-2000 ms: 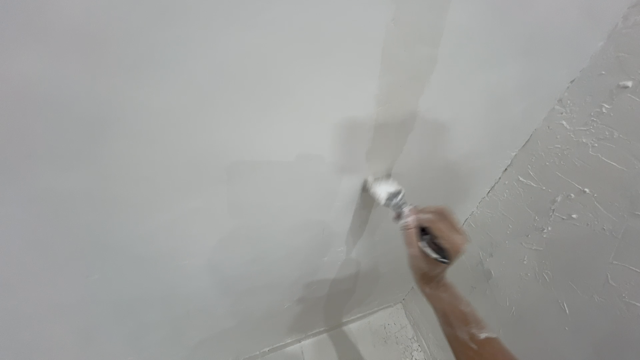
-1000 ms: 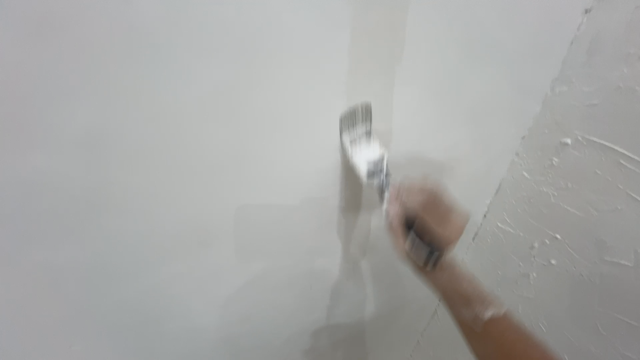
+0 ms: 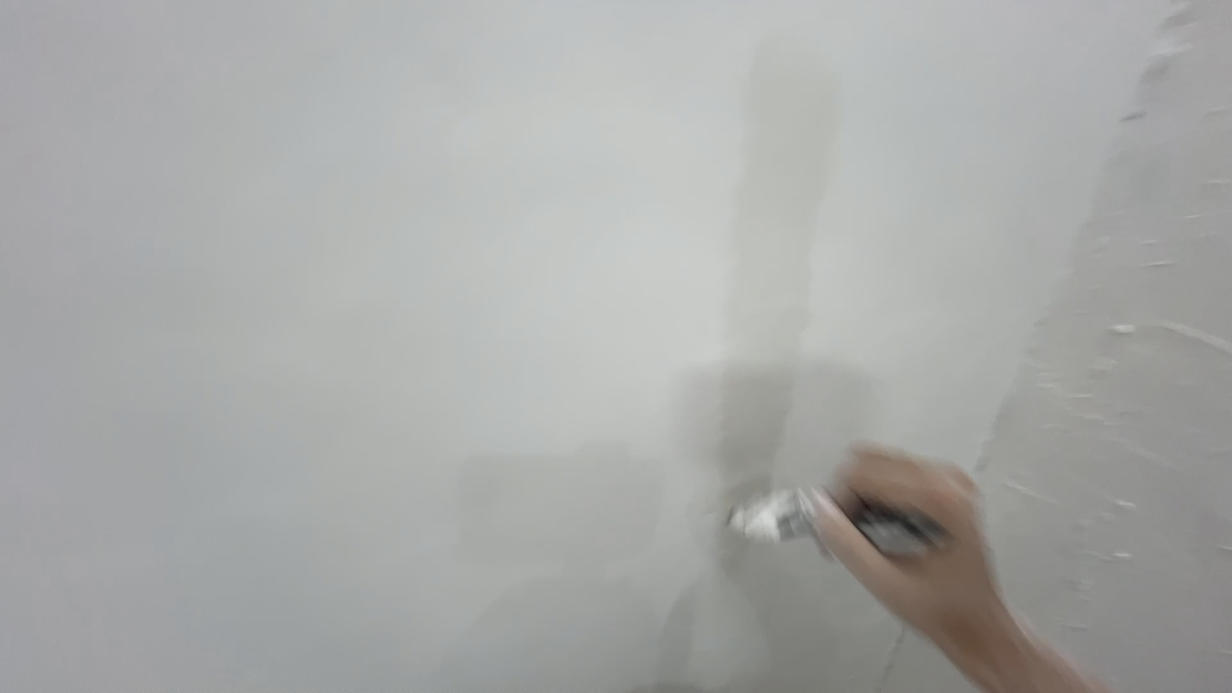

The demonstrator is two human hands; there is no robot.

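Note:
A paintbrush (image 3: 780, 516) with white-coated bristles and a dark handle is gripped in my right hand (image 3: 914, 529), right of centre in the lower half. Its bristle tip meets the pale grey wall at the lower part of a darker, damp-looking vertical band (image 3: 782, 192). Motion blurs both hand and brush. My left hand is out of view.
The smooth pale wall (image 3: 337, 289) fills most of the view, with soft shadows low on it. Along the right side, past a rough edge, lies a grey surface (image 3: 1145, 433) with raised white ridges and specks.
The brush has come down along the wall since one second ago, and its bristles now point left rather than up. The upper end of the dark band now shows. The view has shifted.

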